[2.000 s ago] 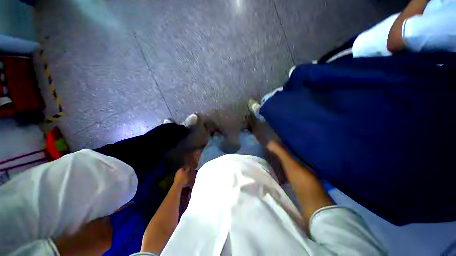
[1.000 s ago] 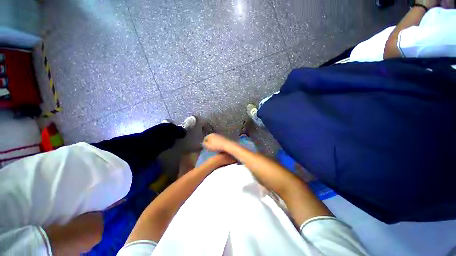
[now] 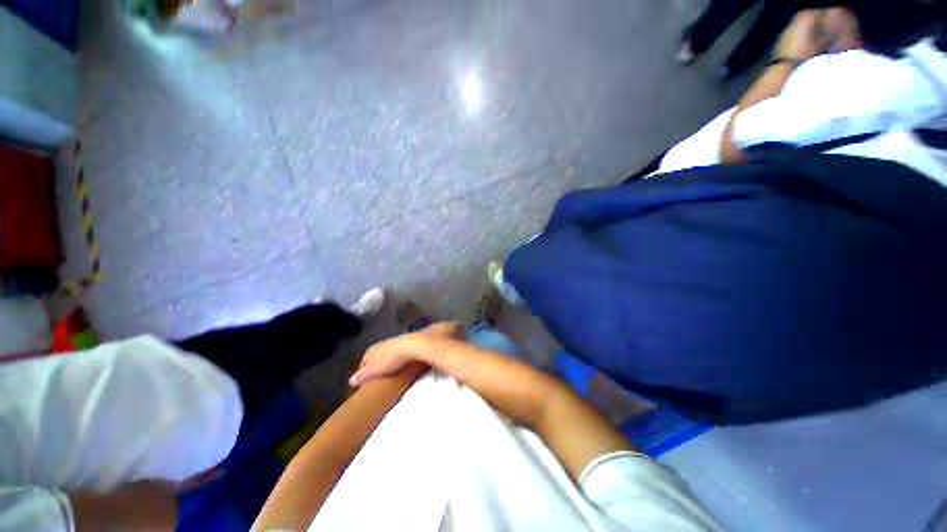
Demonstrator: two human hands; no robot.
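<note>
My right hand (image 3: 388,358) lies across my left wrist in front of my white shirt (image 3: 415,457), its fingers together over the wrist. My left hand (image 3: 444,329) is mostly hidden beneath it, and only a small part shows past my right wrist. Its fingers cannot be made out. No part or tool shows in either hand. Both forearms are bare and cross low at the waist.
A person in a white top (image 3: 114,416) and dark trousers stands close on my left. Another, with dark blue cloth (image 3: 727,281) and clasped hands (image 3: 820,33), is close on my right. Ahead are speckled floor (image 3: 363,156), yellow-black tape (image 3: 85,213) and a red object (image 3: 26,213) at left.
My hands hung apart at my sides, then came together in front of me. They now sit lower left in the picture. The view has shifted, and dark-clothed legs show at the top right.
</note>
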